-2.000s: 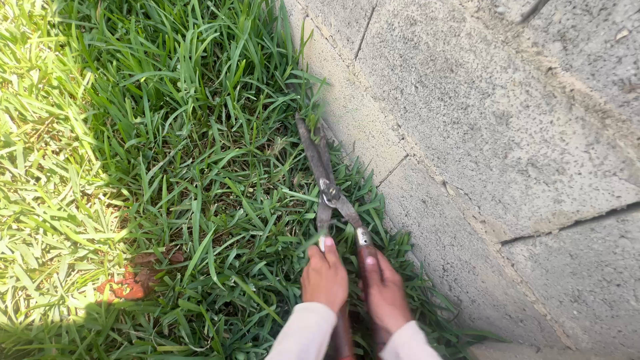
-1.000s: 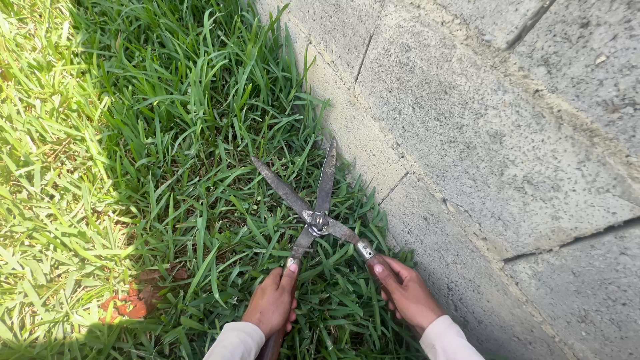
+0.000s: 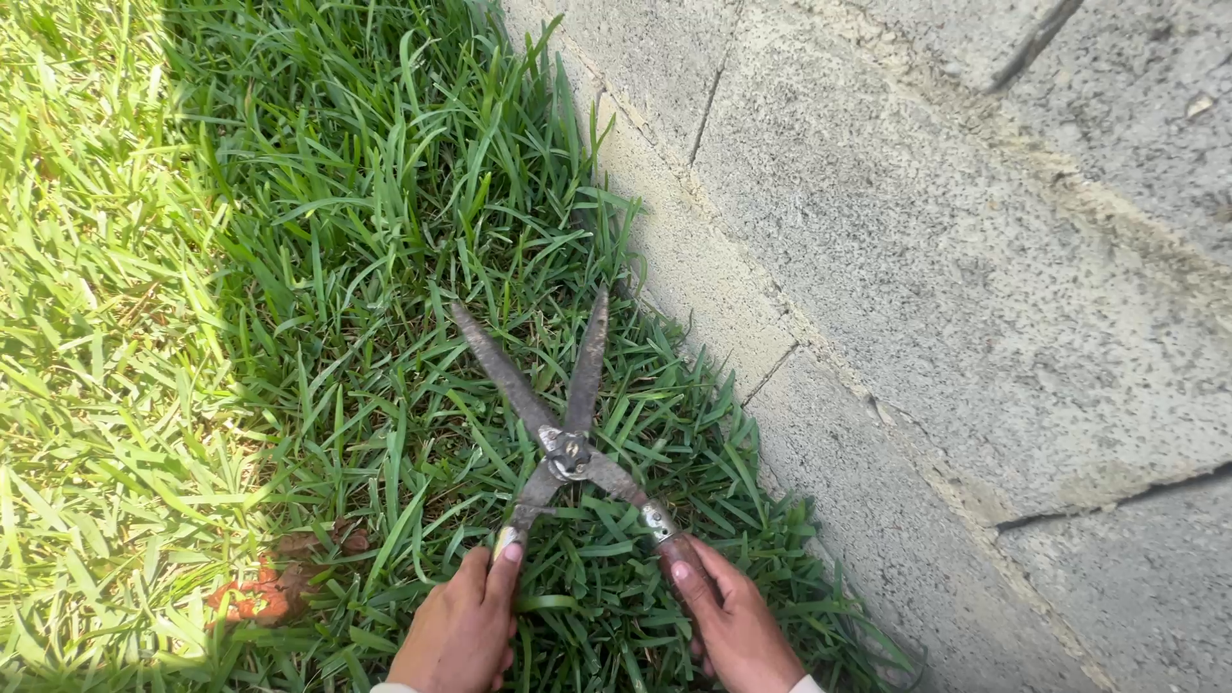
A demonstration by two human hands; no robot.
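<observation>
Both hands hold a pair of hedge shears (image 3: pixel 568 454) over shaded green grass (image 3: pixel 385 250). My left hand (image 3: pixel 462 616) grips the left handle, mostly hidden by the fingers, with the thumb on top. Around the right wooden handle (image 3: pixel 685 568), just below its metal collar, my right hand (image 3: pixel 736 616) is closed. The dark, worn blades stand apart in a V and point away from me. The right blade's tip lies near the foot of the wall; the left one's is over the grass.
A grey concrete block wall (image 3: pixel 866 289) with mortar joints runs diagonally along the right side. Sunlit, paler grass (image 3: pixel 96 385) covers the left. A reddish-brown dry leaf (image 3: pixel 269 589) lies in the grass at lower left.
The shears' blades, nearly together two seconds ago, are now spread, and my hands are farther apart. Since one second ago the blades have come somewhat closer together.
</observation>
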